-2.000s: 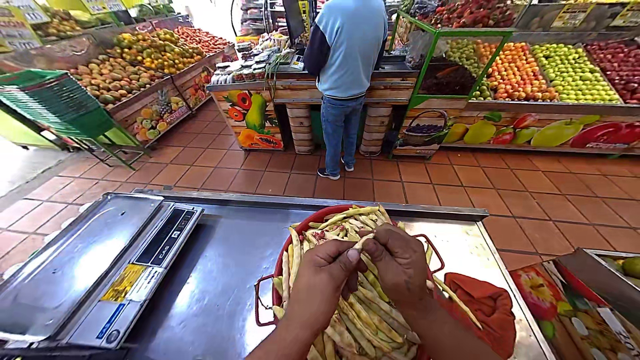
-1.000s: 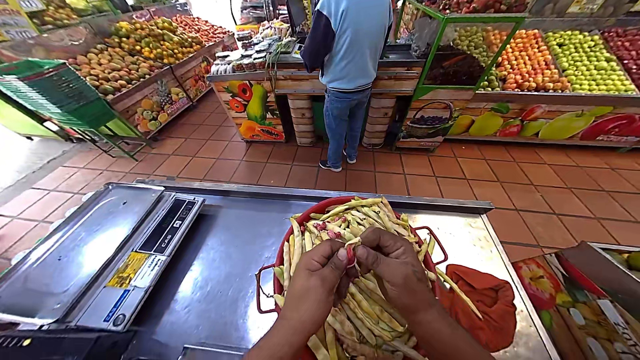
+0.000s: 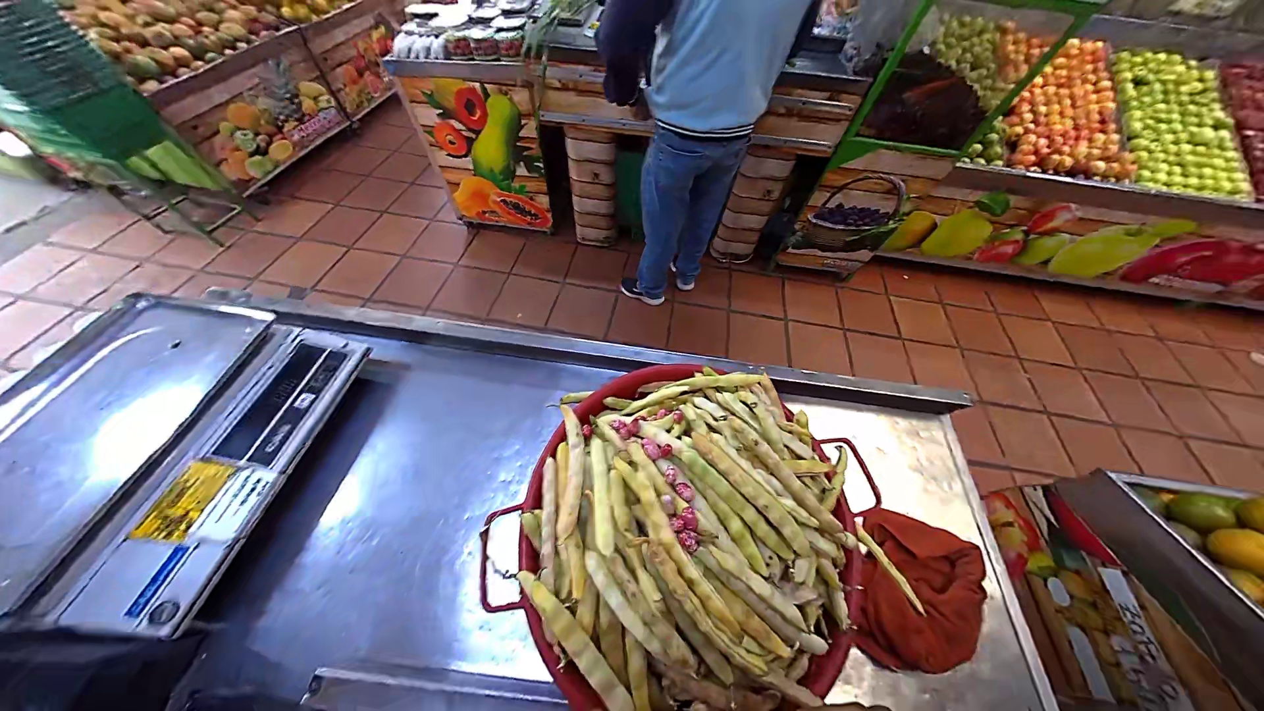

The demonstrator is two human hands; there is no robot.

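Note:
A red basket (image 3: 540, 632) with wire side handles stands on the metal counter, heaped with yellowish-green bean pods (image 3: 711, 513). Several pink-and-white speckled shelled beans (image 3: 681, 491) lie in a line on top of the pods. One pod (image 3: 889, 565) rests over an orange-red cloth (image 3: 923, 602) beside the basket's right side. Neither of my hands shows clearly; only a small sliver of skin is at the bottom edge, below the basket, and which hand it belongs to I cannot tell.
A weighing scale (image 3: 242, 464) occupies the left of the metal counter (image 3: 425, 434). Beyond its raised edge, a person (image 3: 701, 128) stands at a wooden stall on the tiled floor. Fruit displays (image 3: 1175, 118) line the back, and a crate of yellow-green fruit (image 3: 1210, 528) is at right.
Both hands, which were together over the basket handling a pod, have dropped out of view apart from a sliver. The speckled beans on the pods are now uncovered.

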